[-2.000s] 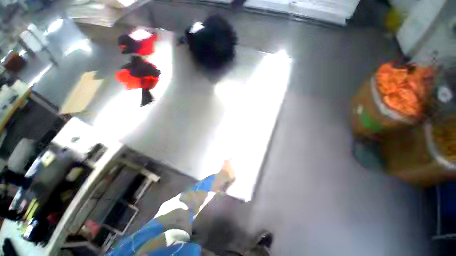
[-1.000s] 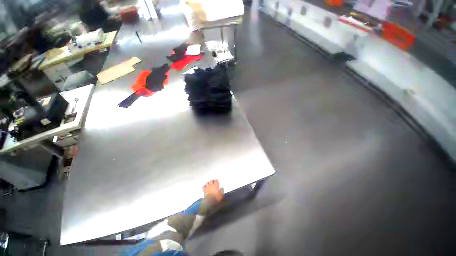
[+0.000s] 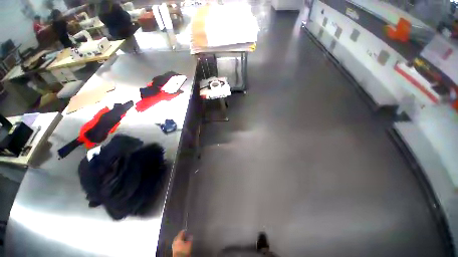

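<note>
A large rumpled black fabric heap (image 3: 125, 175) lies on the shiny metal-topped table (image 3: 75, 228). Beyond it are red and black cut fabric pieces (image 3: 103, 125) and a second red and black group (image 3: 153, 96) with a white rectangle (image 3: 174, 84) on top. A small dark blue item (image 3: 168, 126) lies near the table's right edge. My left hand (image 3: 182, 244) is small and cut off at the bottom edge, just right of the table edge. Nothing shows in it, but its fingers are unclear. My right hand is out of view.
A tan sheet (image 3: 90, 96) lies on the table's far left. A stool (image 3: 215, 88) stands beside the table, before a stand with stacked pale sheets (image 3: 223, 30). Grey floor (image 3: 286, 165) runs alongside. A long white machine bench (image 3: 361, 65) is on the right. People sit at machines far left.
The view has turned and moved forward along the table. The black heap now appears nearer and lower left. My left hand has moved from over the table's near edge to beside its right edge.
</note>
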